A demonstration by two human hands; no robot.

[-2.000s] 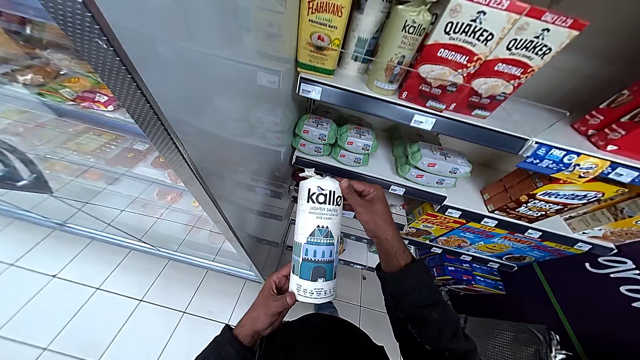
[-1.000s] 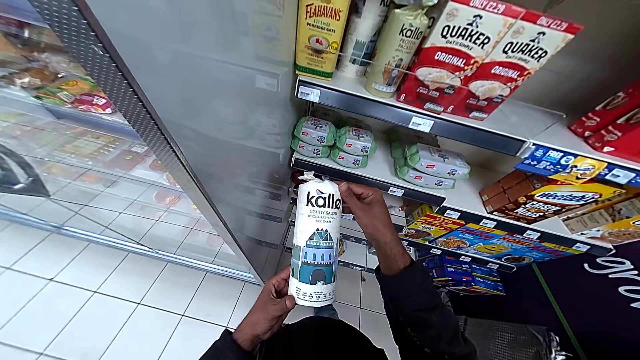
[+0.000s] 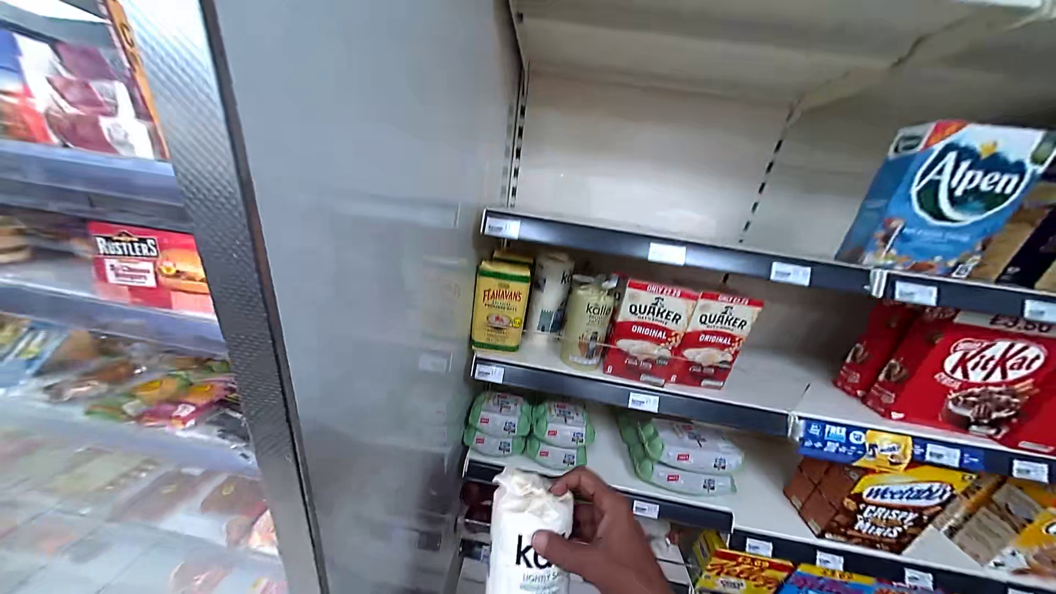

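Observation:
A white Kallø rice cake pack [image 3: 530, 536] stands near the bottom centre of the head view, its lower part cut off by the frame edge. My right hand [image 3: 598, 536] grips its upper right side, thumb across the front and fingers behind. My left hand is out of the frame. Beyond the pack, green egg cartons [image 3: 499, 421] sit on a shelf. On the shelf above them are a yellow Flahavan's oats pack [image 3: 500, 305], a white Kallø pack [image 3: 549, 293], a beige Kallø pack [image 3: 587, 322] and red-and-white Quaker boxes [image 3: 648, 330].
A tall grey panel [image 3: 371, 289] separates the shelves from a chilled cabinet with packaged food at left. Alpen [image 3: 949, 198], KitCat-style red KitKat cereal [image 3: 973, 379] and Weetabix minis [image 3: 891, 503] boxes stand at right. Dark shelf edges [image 3: 709, 256] carry price labels.
The view has tilted up, bringing the upper shelves into sight. Both hands held the pack before; now only my right hand shows on it, its thumb moved onto the front.

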